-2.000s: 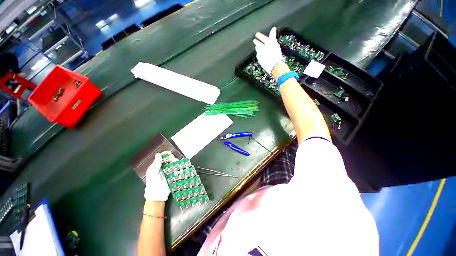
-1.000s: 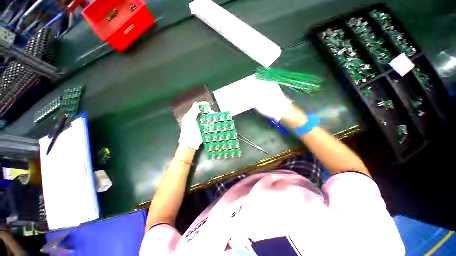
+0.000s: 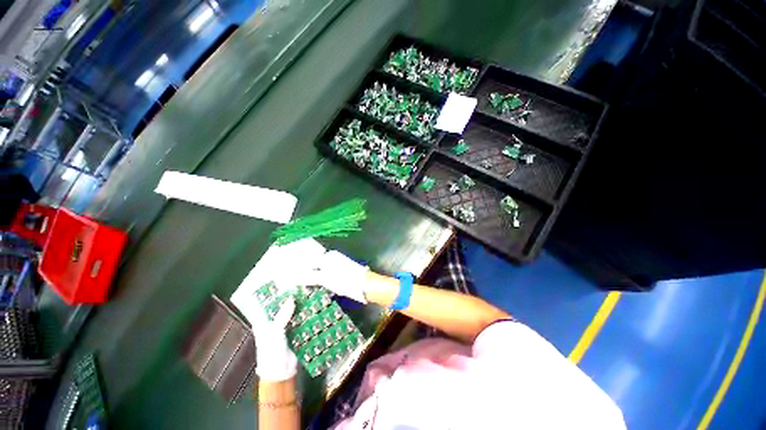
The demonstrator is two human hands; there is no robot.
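A green PCB panel [image 3: 323, 334] lies low in the centre of the view. My left hand [image 3: 275, 348], in a white glove, is closed on the panel's left edge near its top. My right hand [image 3: 342, 275], gloved with a blue wrist strap, is at the panel's upper right; whether its fingers hold a piece is not clear. A white sheet [image 3: 252, 284] lies behind and partly under the hands. The side cutters are mostly hidden by my right hand.
Green break-off rails [image 3: 323, 222] lie beyond the sheet, near a white bar [image 3: 227, 196]. A brown grooved plate [image 3: 220, 348] is at left. The black compartment tray [image 3: 543, 241] holds small boards. A red bin [image 3: 81, 256] stands far left; more panels [image 3: 88, 390] lie lower left.
My right hand came from the tray to the sheet, then to the panel's upper edge. My left hand keeps hold of the panel. The view has swung back toward the tray.
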